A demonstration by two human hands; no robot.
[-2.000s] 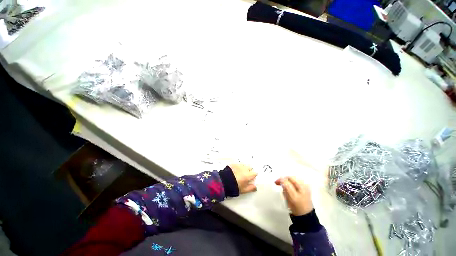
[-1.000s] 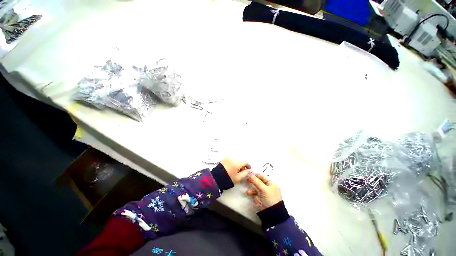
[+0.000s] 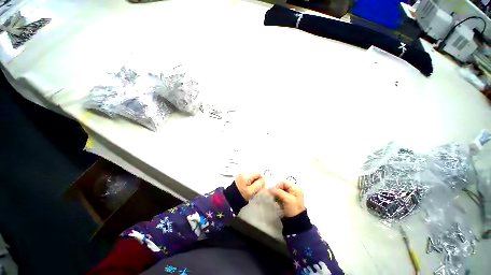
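Observation:
My left hand (image 3: 251,185) is at the table's near edge, its fingers bent in a pinch. My right hand (image 3: 288,197) is just right of it, fingers curled, fingertips close to the left ones. A small metal buckle (image 3: 267,173) shows by my left fingertips; whether it is held or lies on the table is unclear. Another metal buckle (image 3: 291,179) lies just beyond my right hand. Any clear sleeve between the fingers is too faint to tell. A few faint wrapped buckles (image 3: 230,166) lie beyond my left hand, and more wrapped buckles (image 3: 214,111) lie farther off.
Two bulging clear bags (image 3: 132,102) stand at the left. An open bag of bare metal hardware (image 3: 393,185) is at the right, with loose metal fittings (image 3: 451,243) and a thin yellow tool (image 3: 412,252) nearer. A dark fabric roll (image 3: 350,36) lies at the far side. A cardboard box (image 3: 99,201) is below the table.
My right hand has moved left to beside my left hand. A small buckle now shows by my left fingertips. The view has shifted slightly.

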